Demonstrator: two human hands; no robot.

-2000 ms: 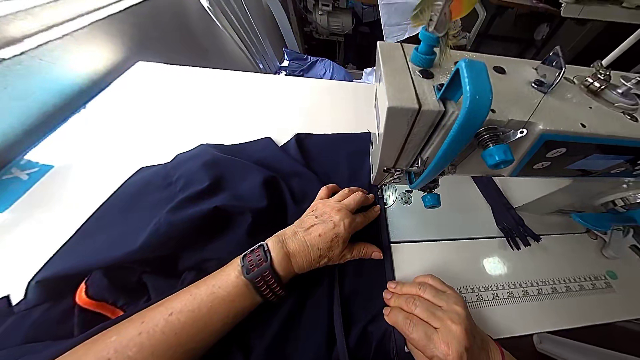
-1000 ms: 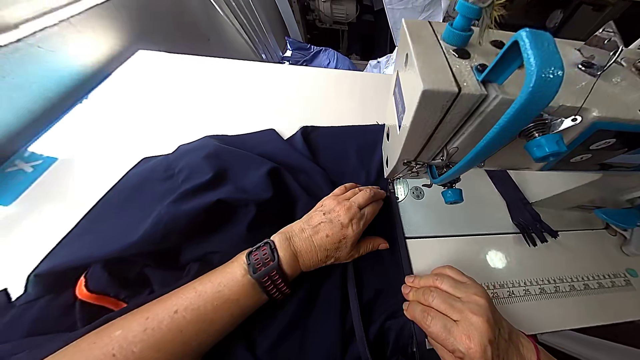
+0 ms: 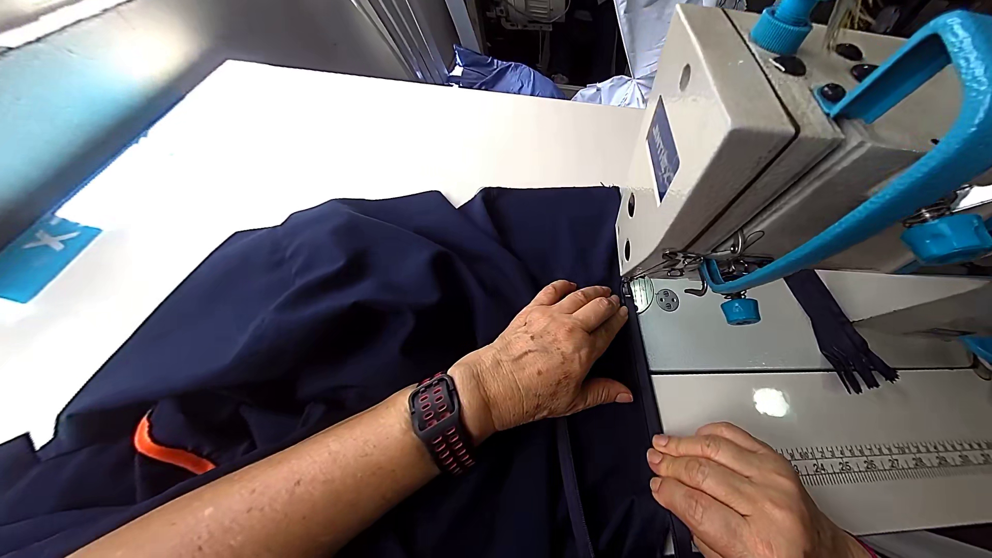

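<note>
Navy fabric (image 3: 372, 271) with an orange strip (image 3: 167, 448) lies spread to the left of an industrial sewing machine (image 3: 713, 155). Its right edge runs by the presser foot (image 3: 629, 288), which is partly hidden by the machine head. My left hand (image 3: 554, 353), with a dark banded watch (image 3: 440, 418) on the wrist, rests flat on the fabric, fingertips just beside the foot. Nearer to me, my right hand (image 3: 736, 488) has its fingertips on the fabric's folded edge; whether it pinches the edge cannot be told. A narrow navy strip (image 3: 573, 488) lies along the fabric between the hands.
Navy strips with frayed ends (image 3: 849, 349) lie on the machine bed, behind a printed ruler scale (image 3: 891, 459). A blue curved guard (image 3: 891, 194) juts out from the machine head. The white tabletop (image 3: 372, 132) reaches back to bundled blue cloth (image 3: 504, 76).
The view has shifted closer to the machine head. Both hands keep about the same places on the fabric, the left by the presser foot and the right at the edge.
</note>
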